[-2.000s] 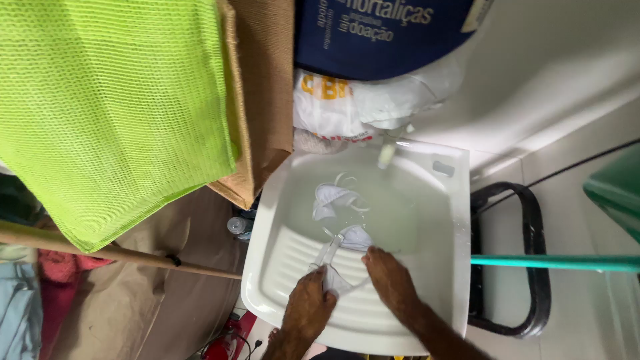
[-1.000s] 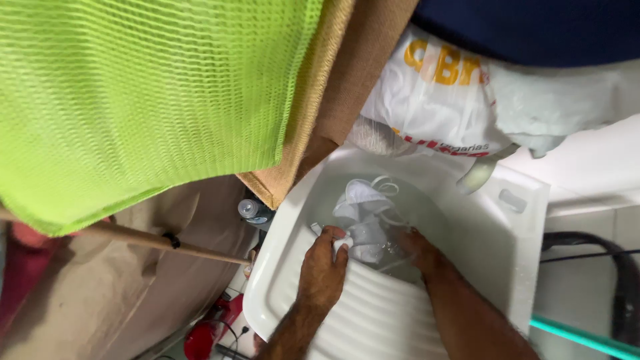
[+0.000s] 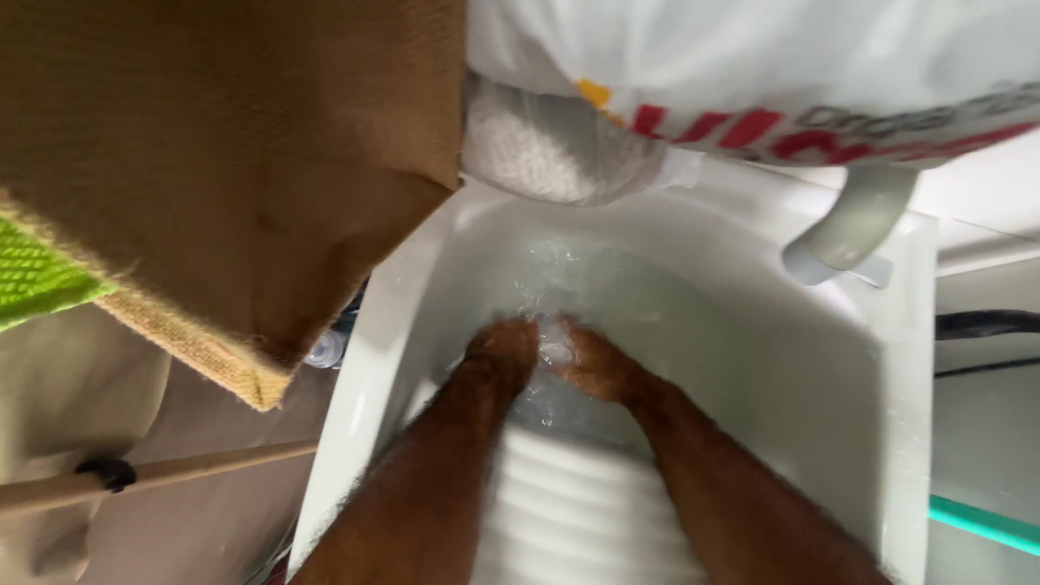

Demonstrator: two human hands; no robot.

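Observation:
Both of my hands are down in the cloudy water of a white laundry sink [image 3: 902, 390]. My left hand [image 3: 502, 349] and my right hand [image 3: 597, 357] are close together, with a bit of wet white cloth [image 3: 556, 345] showing between them. Water and blur hide the fingertips, and the rest of the cloth cannot be made out. Ripples and small bubbles surround the hands. The sink's ribbed washboard slope [image 3: 577, 512] lies below them, between my forearms.
A grey spout [image 3: 857, 219] overhangs the sink's upper right. White printed plastic bags [image 3: 731, 65] crowd the back edge. A brown woven bag [image 3: 227, 162] overhangs the upper left. Outside the sink are a wooden pole [image 3: 219, 463] at left and a green pole [image 3: 983, 524] at right.
Both hands have gone from the ribbed slope into the water and drawn closer together. The white cloth, spread and visible before, is now mostly hidden. The view has moved closer to the sink.

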